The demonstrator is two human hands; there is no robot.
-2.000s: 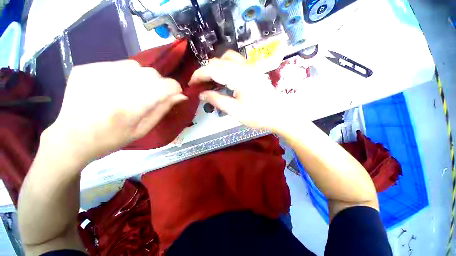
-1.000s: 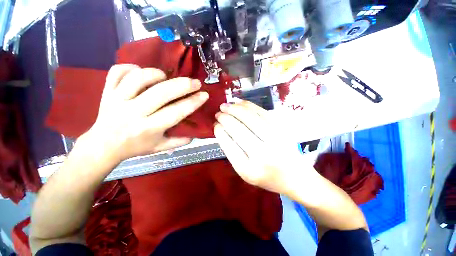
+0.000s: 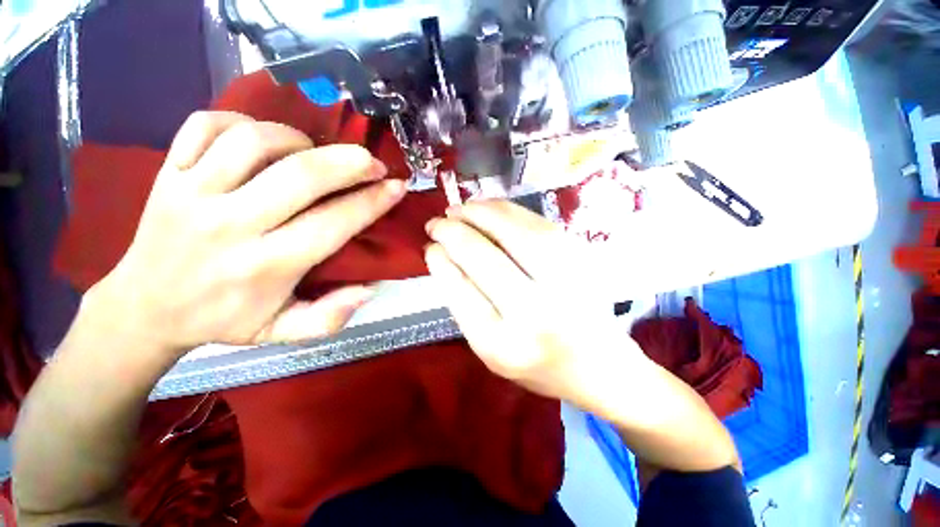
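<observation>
A red fabric piece (image 3: 397,247) lies on the white table under and in front of the presser foot (image 3: 421,170) of the sewing machine (image 3: 484,103). My left hand (image 3: 258,232) lies flat on the fabric left of the foot, fingertips close to it, fingers slightly apart. My right hand (image 3: 515,288) is just right of and below the foot, its fingertips on the fabric's right edge. Neither hand visibly grips the cloth. The fabric under my palms is hidden. Another part of red fabric (image 3: 103,206) shows left of my left hand on the dark mat.
Black thread snips (image 3: 722,194) lie on the table at right, near red scraps (image 3: 598,201). A blue crate (image 3: 758,360) with red pieces (image 3: 701,355) stands below right. A larger red panel (image 3: 402,427) covers my lap. A heap of dark-red work (image 3: 191,468) is at lower left.
Since two seconds ago, both hands have come down beside the presser foot, and the fabric now lies at the foot. In the last second the hands barely moved; the view shifted.
</observation>
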